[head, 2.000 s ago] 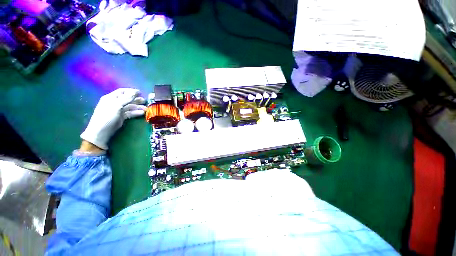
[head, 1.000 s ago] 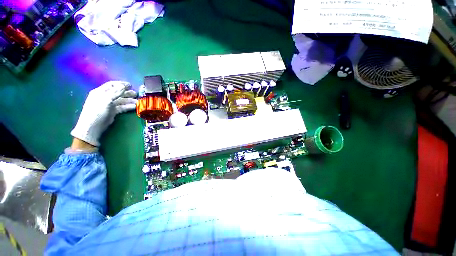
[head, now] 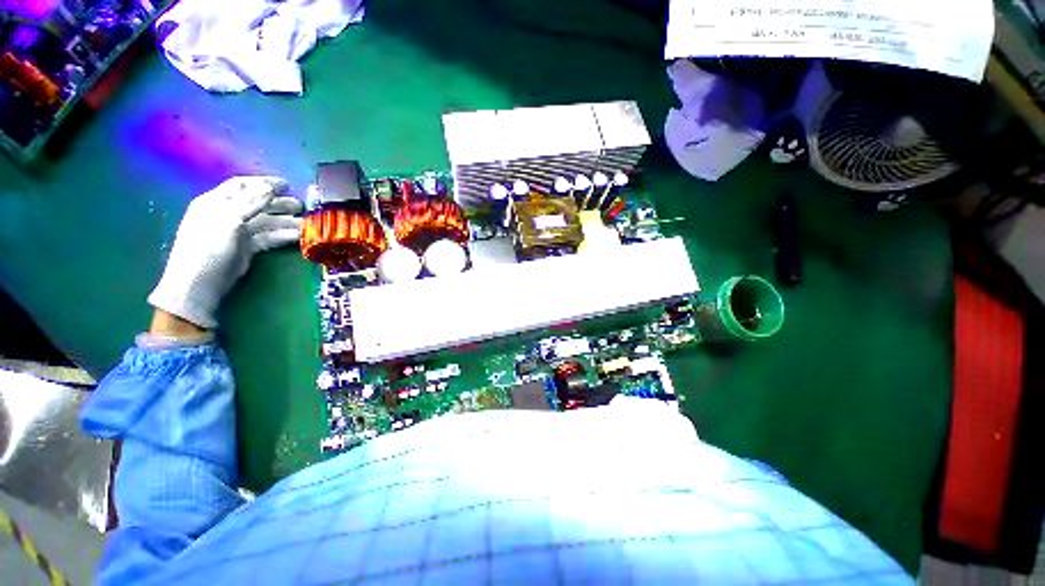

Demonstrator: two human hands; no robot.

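The power board [head: 464, 383] lies flat on the green mat, its near edge hidden by the blue smock. The long heatsink [head: 521, 300] crosses its middle, and the finned heatsink [head: 544, 143] stands at the far edge. Two copper-wound chokes [head: 342, 237] sit at its far left, beside two white-topped capacitors [head: 422, 262]. My left hand [head: 221, 244], in a white glove, rests at the board's left edge, fingertips by the black box and choke; whether it grips the board cannot be told. The green pot [head: 749, 308] stands open at the board's right edge. My right hand is not visible.
A second board [head: 57, 69] lies at the far left under purple light. A crumpled white cloth [head: 246, 44] is at the back. A paper sheet [head: 831, 32] hangs above a small fan [head: 880, 135]. A dark pen-like tool [head: 787, 240] lies right. A red-lined tray [head: 983, 412] is at the right edge.
The view has shifted, so the board, pot and left hand sit slightly higher and further left in the picture. More of the board's near part shows. My left hand stays beside the board.
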